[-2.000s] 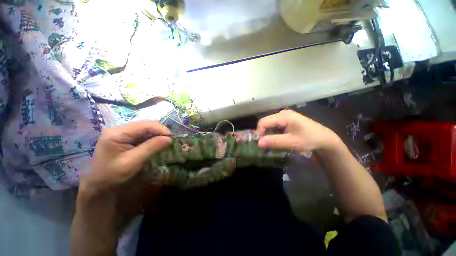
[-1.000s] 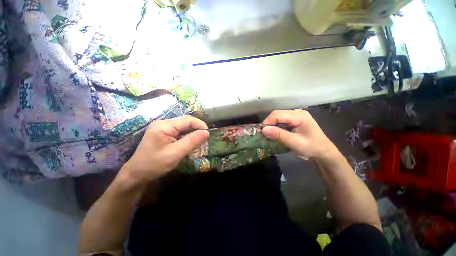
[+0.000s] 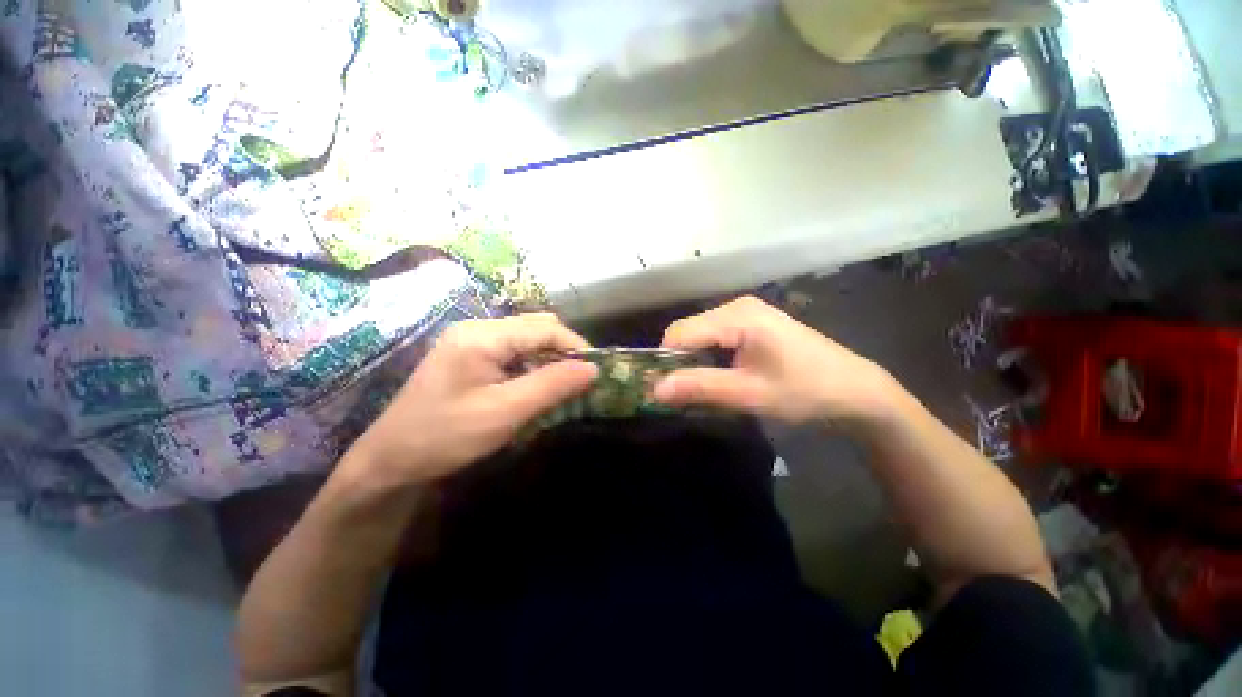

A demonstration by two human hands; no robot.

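A small green printed fabric band (image 3: pixel 623 388) is held stretched over my dark-clothed lap. My left hand (image 3: pixel 477 395) pinches its upper edge between thumb and fingers. My right hand (image 3: pixel 756 365) pinches the same edge a short way to the right. A thin seam or edge line shows between the fingertips. Most of the band is hidden behind my hands. The large bunched printed cloth (image 3: pixel 130 293), pale lilac-grey side showing, lies on the left, touching neither pinch point as far as I can see.
The machine bed (image 3: pixel 763 170) with a dark slot line lies ahead, under the cream-white machine head (image 3: pixel 872 25). Bright glare covers part of the bed and cloth at upper left. A red plastic stool (image 3: pixel 1178 395) and scraps are on the dark floor at right.
My hands have moved closer together along the band, and less of it shows. Two seconds ago they were wider apart, with a loose thread curling above it. The view has shifted slightly.
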